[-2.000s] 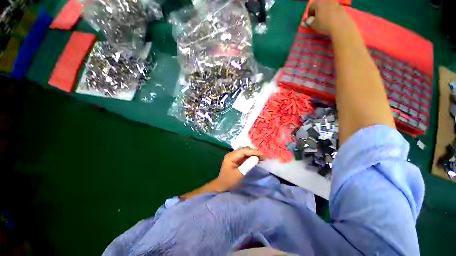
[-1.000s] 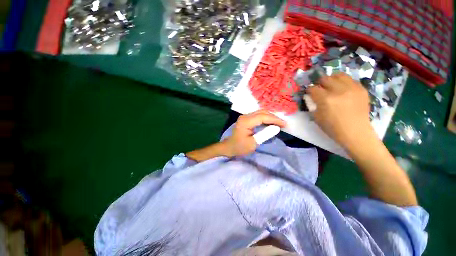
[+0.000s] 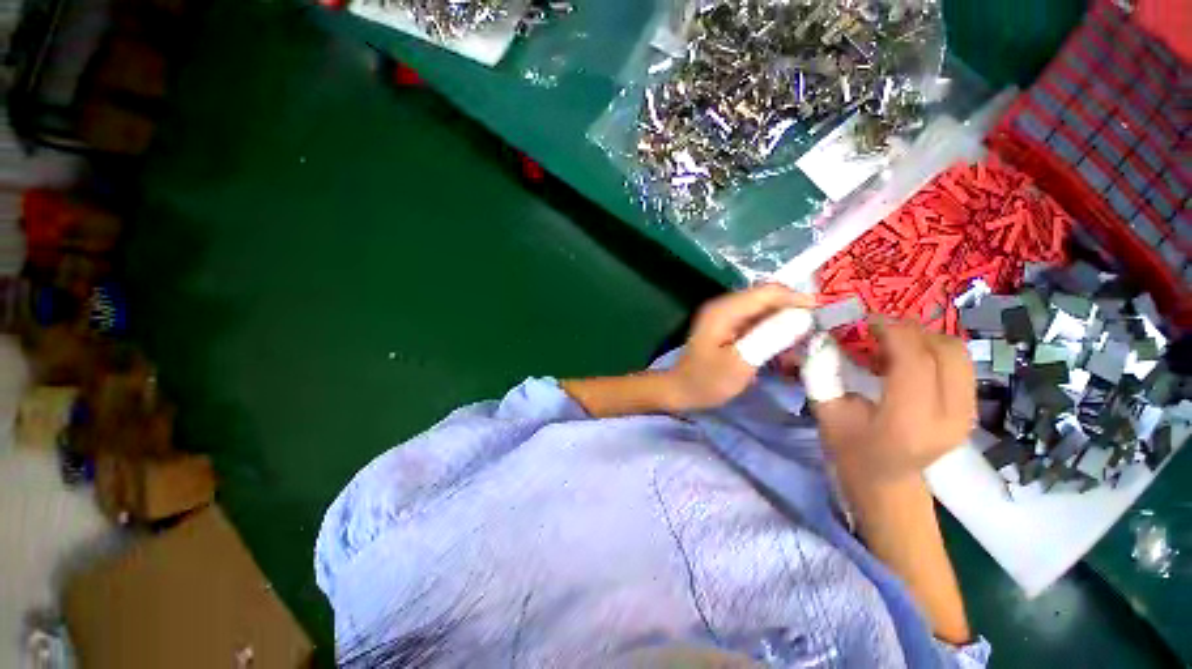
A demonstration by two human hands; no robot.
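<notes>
My left hand (image 3: 745, 346), with a white sleeve on its thumb, holds a small grey plate (image 3: 839, 312) at its fingertips. My right hand (image 3: 899, 399), also with a white-covered thumb, is right beside it, its fingertips close to the plate; whether they grip it is unclear. Red strips (image 3: 954, 242) are heaped on a white sheet (image 3: 1026, 555) just beyond my hands. A loose pile of square plates (image 3: 1078, 379), dark grey and silvery, lies to their right.
Small metal fittings (image 3: 732, 98) lie on a clear plastic bag (image 3: 771, 235) beyond the strips. A red tray (image 3: 1111, 118) with grey rectangles is at upper right. More metal pieces (image 3: 451, 13) lie at the top. Cardboard boxes (image 3: 170, 601) stand on the floor at left.
My right hand has left the plate pile and come to my left hand. A grey plate now shows at the fingertips. The view has swung left, showing the floor and boxes.
</notes>
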